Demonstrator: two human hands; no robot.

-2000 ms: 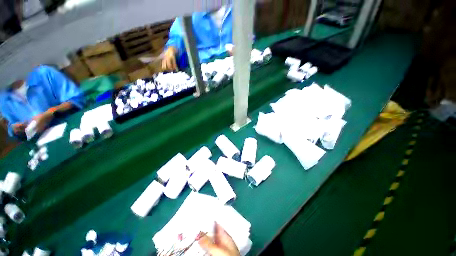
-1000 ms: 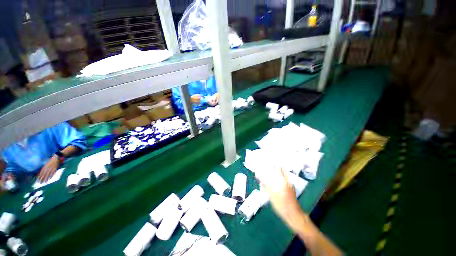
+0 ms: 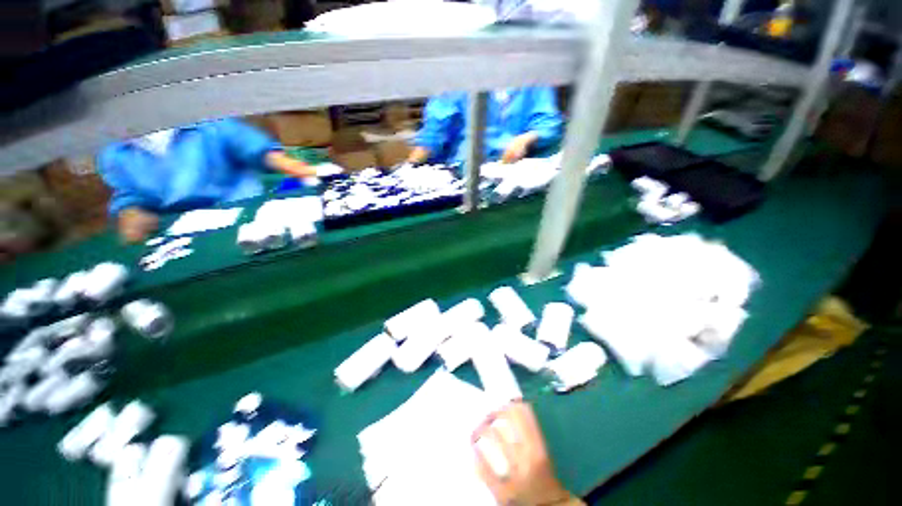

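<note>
My right hand (image 3: 516,457) is at the bottom centre, over the right edge of a stack of white sheets (image 3: 420,440). Its fingers are bent and blurred; a white patch shows between them, and I cannot tell if it is held. My left hand is not in view. Several white cylinders (image 3: 366,362) lie loosely just beyond the stack. A pile of crumpled white wrapped units (image 3: 673,296) lies to the right. White discs (image 3: 247,440) are heaped on a dark blue bag (image 3: 297,416) left of the sheets.
More cylinders (image 3: 59,361) lie at far left. A green channel (image 3: 297,292) runs behind, with a metal post (image 3: 579,148) and shelf frame (image 3: 297,74). Two people in blue smocks work across by a disc-filled black tray (image 3: 396,210). Yellow-brown bag (image 3: 801,346) beside the bench.
My right hand has moved from the wrapped pile back left to the sheet stack. The view has turned left, showing more cylinders and the disc heap.
</note>
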